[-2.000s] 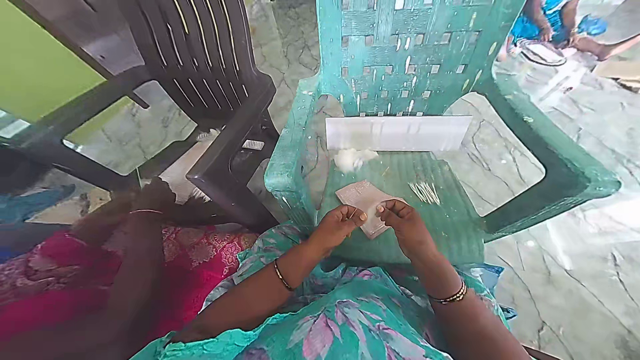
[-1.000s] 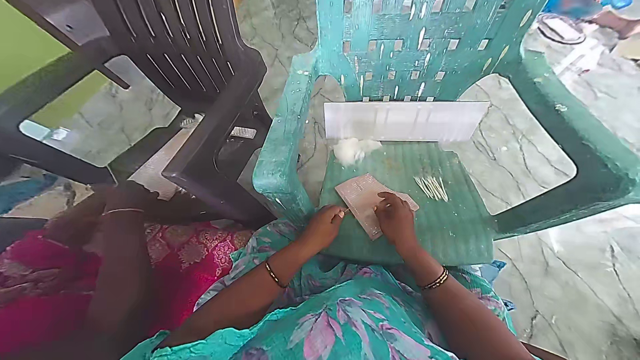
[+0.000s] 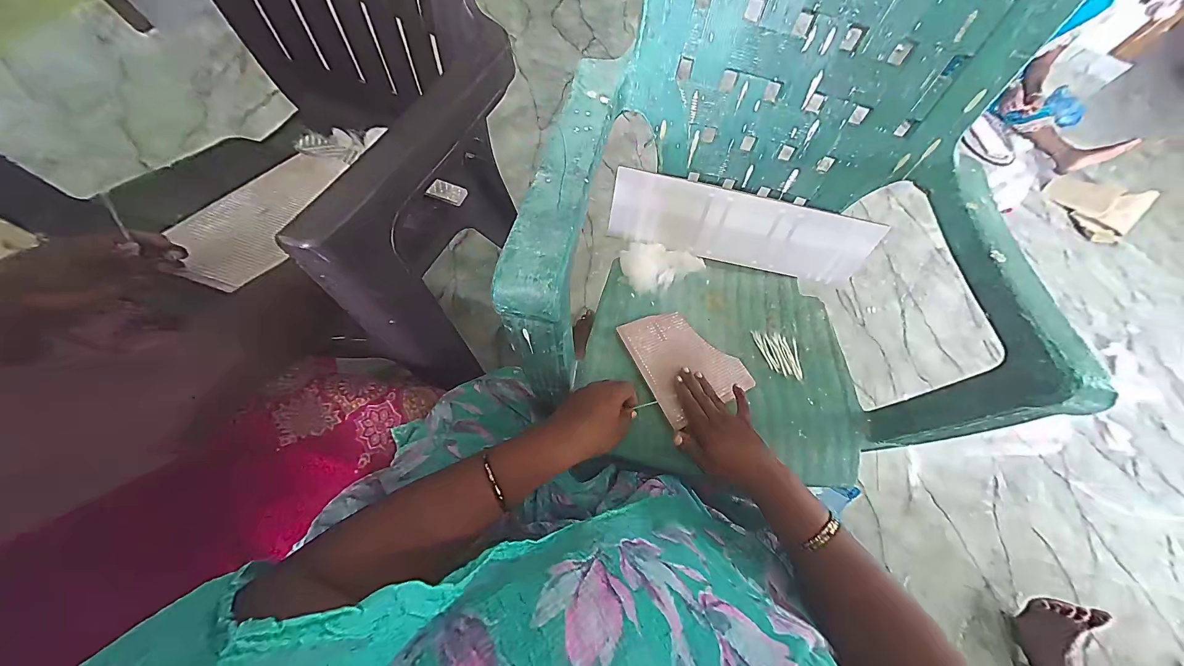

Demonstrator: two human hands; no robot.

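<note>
A ridged, pale pinkish-brown sheet (image 3: 659, 351) lies on the seat of a green plastic armchair (image 3: 805, 444) in front of me. My right hand (image 3: 721, 430) rests on it with the palm down and fingers spread. Just left of the sheet, my left hand (image 3: 599, 416) is closed on one end of a thin pale stick (image 3: 647, 404), whose other end reaches the sheet's edge. Right of the sheet is a small bunch of thin white wicks or sticks (image 3: 777, 355). White cotton fluff (image 3: 655, 267) sits behind the sheet.
A white panel (image 3: 740, 227) stands along the back of the seat. At left, another person's hand (image 3: 153, 250) is beside a ridged sheet (image 3: 245, 222) on a dark plastic chair (image 3: 370, 222). The green chair's armrests flank the seat. Another person's foot (image 3: 1082, 153) shows at upper right.
Two seconds ago both hands held the sheet between them. The sheet now lies on the seat under my right hand, and my left hand has moved to its left side.
</note>
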